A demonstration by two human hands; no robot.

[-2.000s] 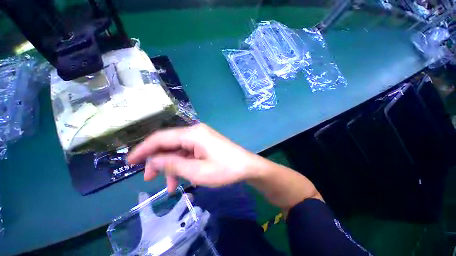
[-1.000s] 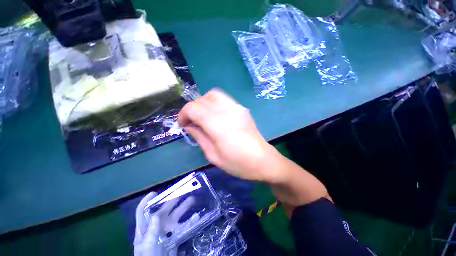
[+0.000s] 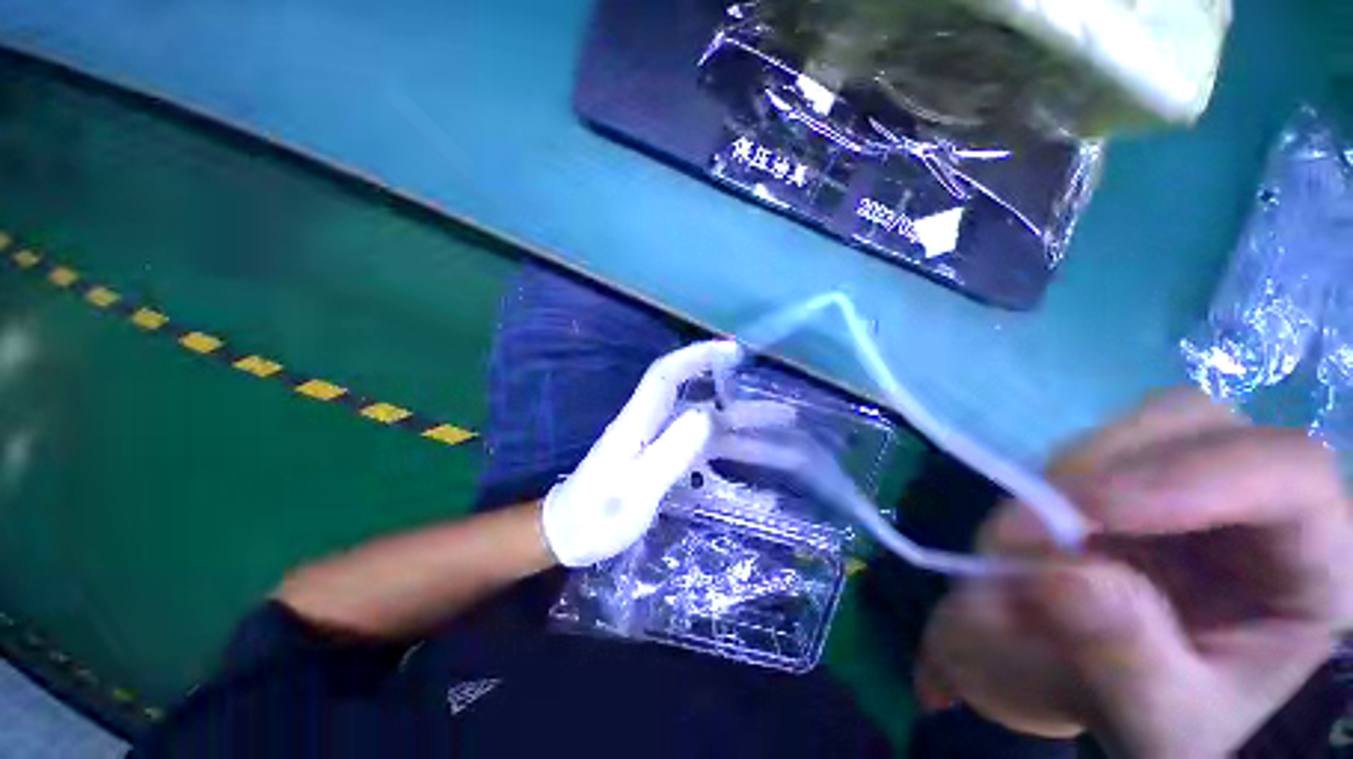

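My left hand [image 3: 638, 457], in a white glove, holds an open clear plastic case [image 3: 809, 445] over my lap. The case's lower half [image 3: 727, 593] lies in crinkled film below the hand. My bare right hand [image 3: 1172, 586], large and blurred at the lower right, pinches a thin translucent loop [image 3: 950, 430] between thumb and finger. The loop stretches toward the gloved fingers, in front of the case. Whether it touches the glove or the case I cannot tell.
The black base plate [image 3: 653, 74] with white lettering lies on the blue-green bench, under a pale yellow block [image 3: 1143, 45]. Film-wrapped cases [image 3: 1284, 297] lie at the right. The bench edge runs diagonally above my lap. Yellow-black tape [image 3: 319, 390] marks the green floor at left.
The view has swung left. My right hand has come from beside the base plate close to the camera, with the loop now clearly visible in it. My left hand still holds the case.
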